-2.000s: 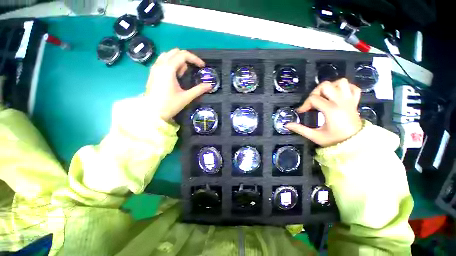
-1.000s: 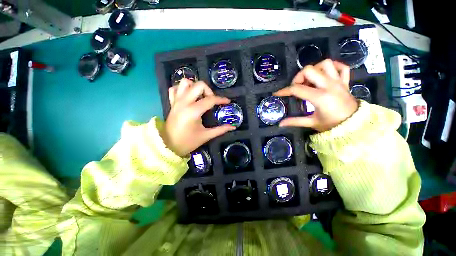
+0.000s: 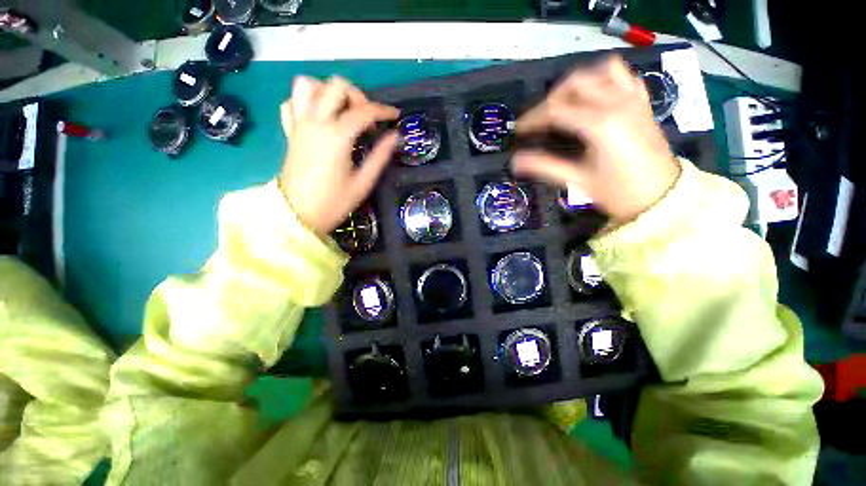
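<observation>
A black foam tray [image 3: 480,310] lies slightly turned before me, with round smartwatch units in its square pockets. My left hand [image 3: 328,157] is at the far left pockets, thumb and finger apart at the left edge of a lit unit [image 3: 418,139]. My right hand [image 3: 600,138] is blurred, its fingers apart just right of another lit unit [image 3: 492,127], over the pockets there. The unit [image 3: 503,205] below shows coloured lines; its neighbour [image 3: 425,215] is bright. Near-row units show white squares [image 3: 527,352] or are dark. My hands hide some pockets.
Several loose watch units [image 3: 221,118] lie on the green mat [image 3: 123,218] at far left. A pale rail [image 3: 380,41] crosses behind the tray. A red-handled piece [image 3: 630,32] lies on it. A power strip [image 3: 760,142] is at right. Another person's sleeve [image 3: 43,351] is at left.
My left hand has moved up and left, off the second-row unit. My right hand has moved up towards the far row. Both second-row units they were at now sit uncovered.
</observation>
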